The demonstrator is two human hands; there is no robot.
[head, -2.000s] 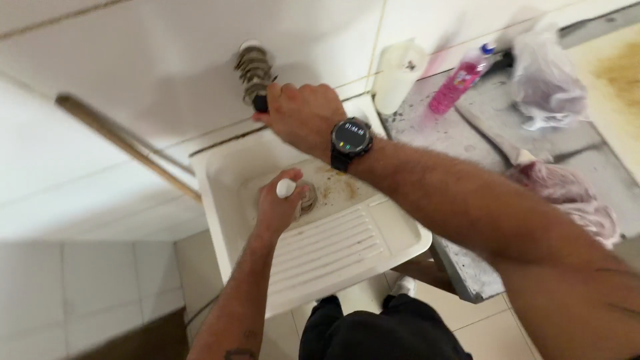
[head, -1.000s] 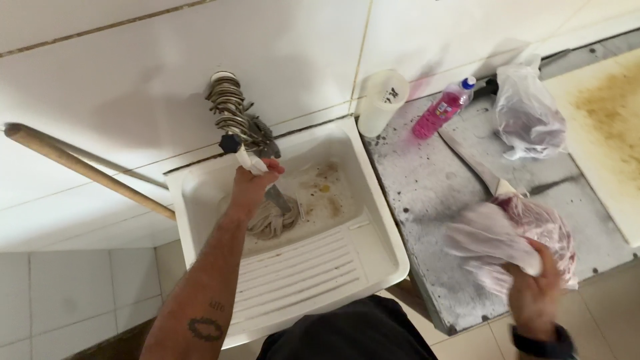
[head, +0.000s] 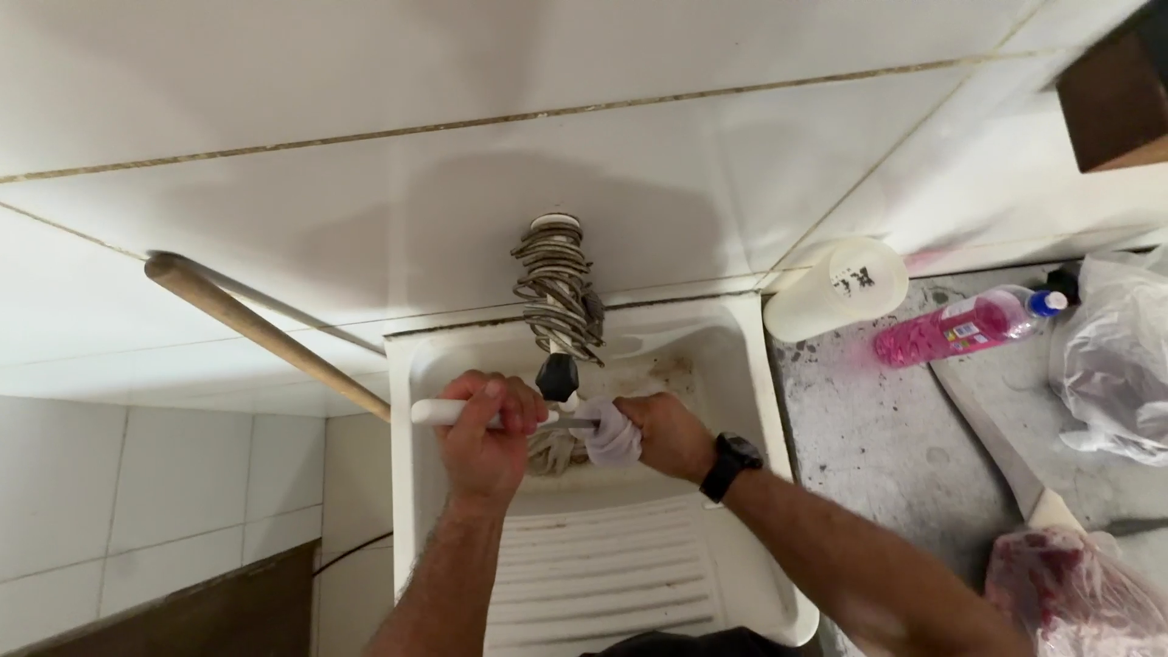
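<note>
Over the basin of a white laundry sink [head: 602, 538], my left hand [head: 488, 433] grips the white handle of a knife [head: 577, 423], its blade pointing right. A whitish cloth or thin plastic [head: 611, 432] is wrapped around the blade, pinched in my right hand [head: 671, 433]. Just above my hands is the tap [head: 557, 379] with a black knob, its pipe wound with wire-like coils [head: 558, 287]. Behind the knife, a greyish rag [head: 554, 453] lies in the basin.
A wooden pole [head: 274, 338] leans at the left. On the grey counter [head: 867, 438] at right are a whitish container [head: 835, 290], a pink liquid bottle [head: 967, 326], a large knife [head: 990, 438], bagged meat [head: 1049, 584] and a plastic bag [head: 1118, 356].
My right hand has moved from the bagged meat on the counter to the sink, where it now holds the whitish material around the blade. The view has shifted.
</note>
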